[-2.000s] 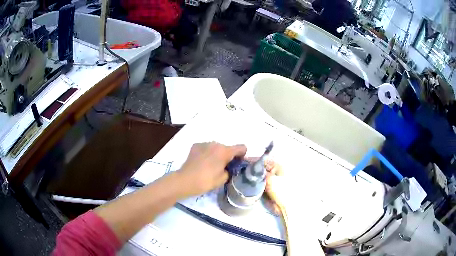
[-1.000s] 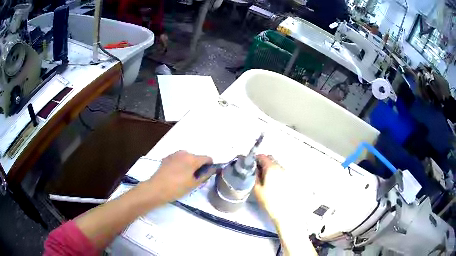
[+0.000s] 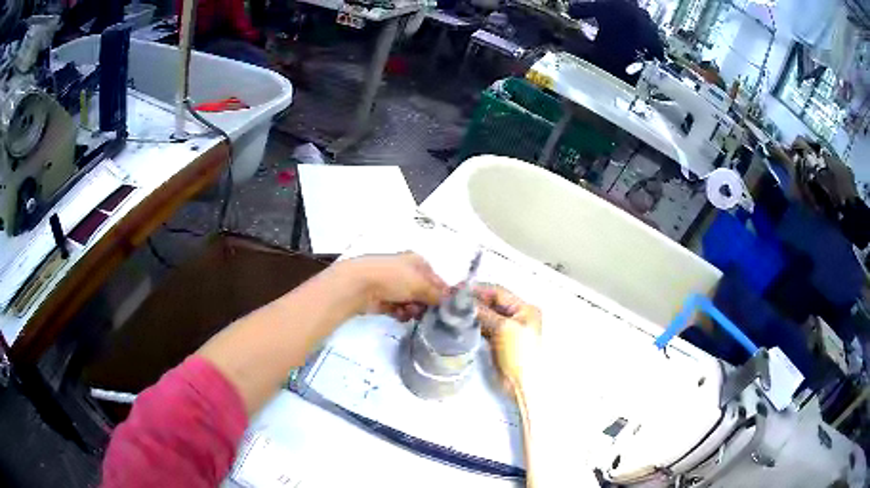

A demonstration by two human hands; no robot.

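The nozzle bottle (image 3: 441,349) stands on the white table, its grey pointed spout up, with a pale wrap around its lower part. My left hand (image 3: 405,286) is at the left of its neck, fingers curled; what they pinch is hidden. My right hand (image 3: 510,319) is at the right of the neck, bent fingers against the bottle. A long dark strip (image 3: 420,444) lies curved on the table in front of the bottle. A marked white card template (image 3: 358,372) lies under and left of the bottle.
A sewing machine head (image 3: 754,443) is at the lower right, with a blue strip (image 3: 706,307) behind. A cream tub (image 3: 591,224) adjoins the table's far side. Another machine table (image 3: 143,172) is left, above a brown box (image 3: 181,315). A person in dark clothes (image 3: 625,36) is at the back.
My left hand has moved right and up to the bottle's neck; the dark piece seen in it earlier no longer shows. My right-hand fingers are more bent near the spout. The bottle still stands.
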